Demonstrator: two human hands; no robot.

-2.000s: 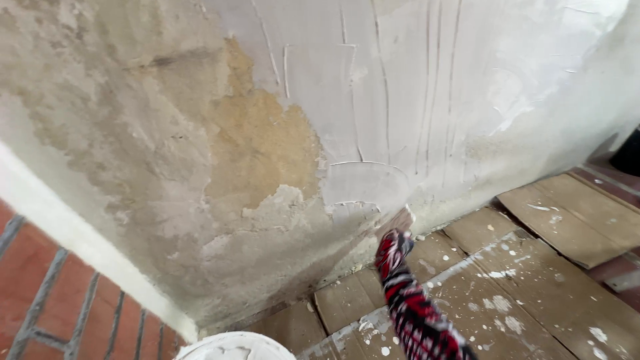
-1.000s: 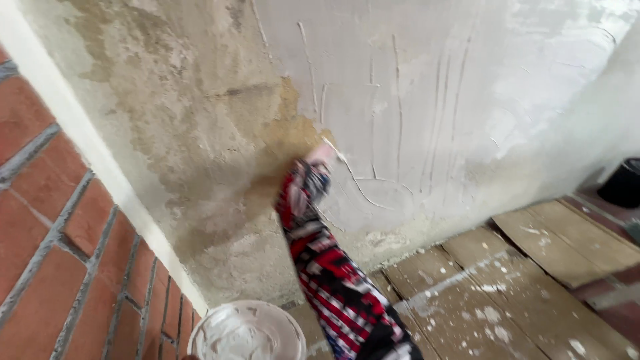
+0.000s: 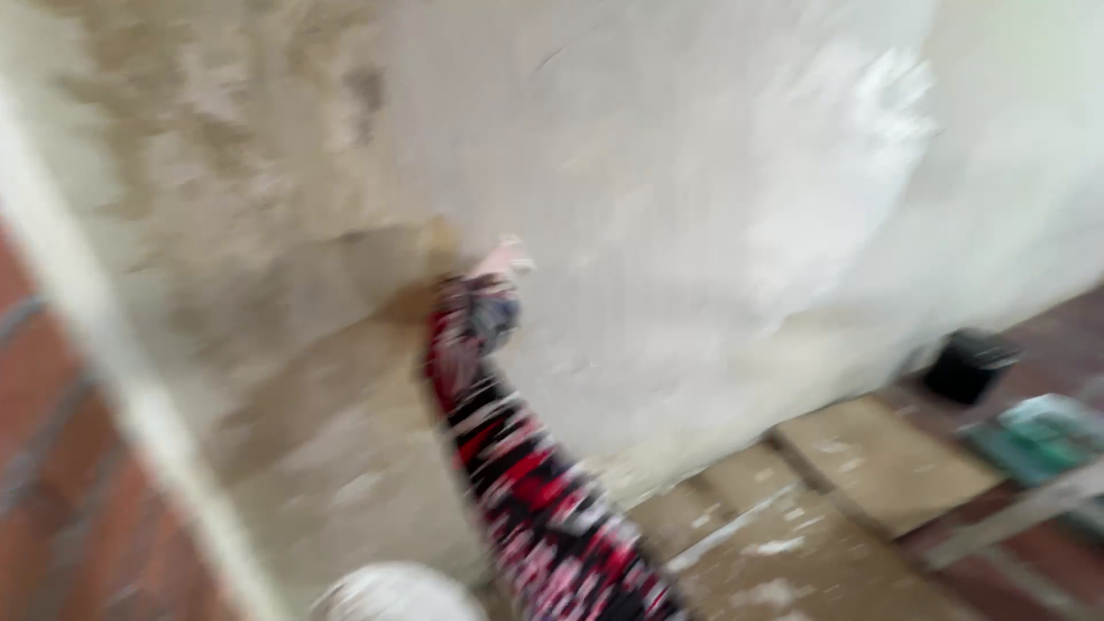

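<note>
My right hand [image 3: 479,310], blurred, in a red, black and white patterned sleeve, is closed around a flat scraper-like tool [image 3: 502,259] with pale filler at its tip. The tool is at the plastered wall [image 3: 655,224], beside the border between smooth pale grey filler and rough, stained beige wall. The tool's exact kind is too blurred to tell. At the bottom edge, below the hand and to its left, shows the white round top of a container [image 3: 397,595], cut off by the frame. My left hand is out of view.
Red brickwork [image 3: 78,483] and a pale edge strip [image 3: 129,371] run down the left. Spattered cardboard [image 3: 888,466] covers floor at the wall's foot. A black bucket [image 3: 970,366], a green translucent container [image 3: 1048,431] and a pale bar [image 3: 1018,517] are at the right.
The raised filler lines seen earlier on the grey area no longer show. My right hand moved up and left from the wall's foot between the two earlier frames. The view has shifted right.
</note>
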